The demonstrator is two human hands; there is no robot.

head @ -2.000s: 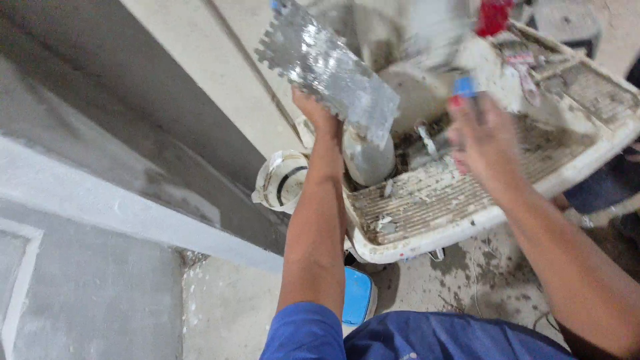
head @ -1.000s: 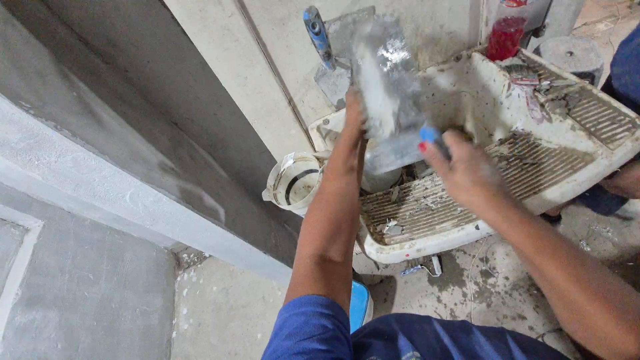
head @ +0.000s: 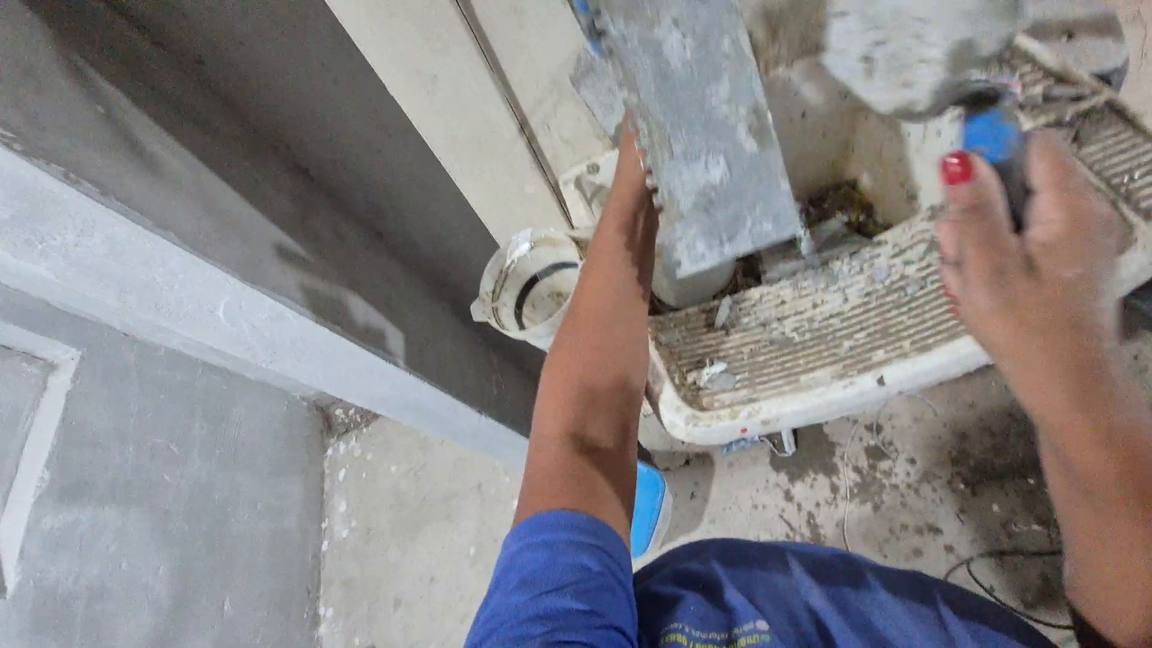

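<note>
My left hand [head: 634, 148], mostly hidden behind the blade, holds up a steel notched trowel [head: 706, 135]. Whitish residue smears the blade, and its toothed edge faces left. At the right, my right hand [head: 1021, 238] is closed around the blue and dark handle of a scraper [head: 922, 54], whose wide, smeared blade is blurred and stands apart from the trowel. Below both tools lies a dirty white laundry sink [head: 801, 409] with a ribbed washboard, dotted with pale scraps. Behind the trowel, a grey plate [head: 596, 94] and a bit of blue handle show.
A white bucket [head: 531, 288] stands left of the sink, beside a grey wall corner. Near my body is a blue lid [head: 646, 508]. A dark cable [head: 981, 585] lies on the stained floor. Another round container [head: 1075, 36] is at the upper right.
A second ago the scraper was against or over the trowel's blade; my right hand has since moved it right, away from the trowel.
</note>
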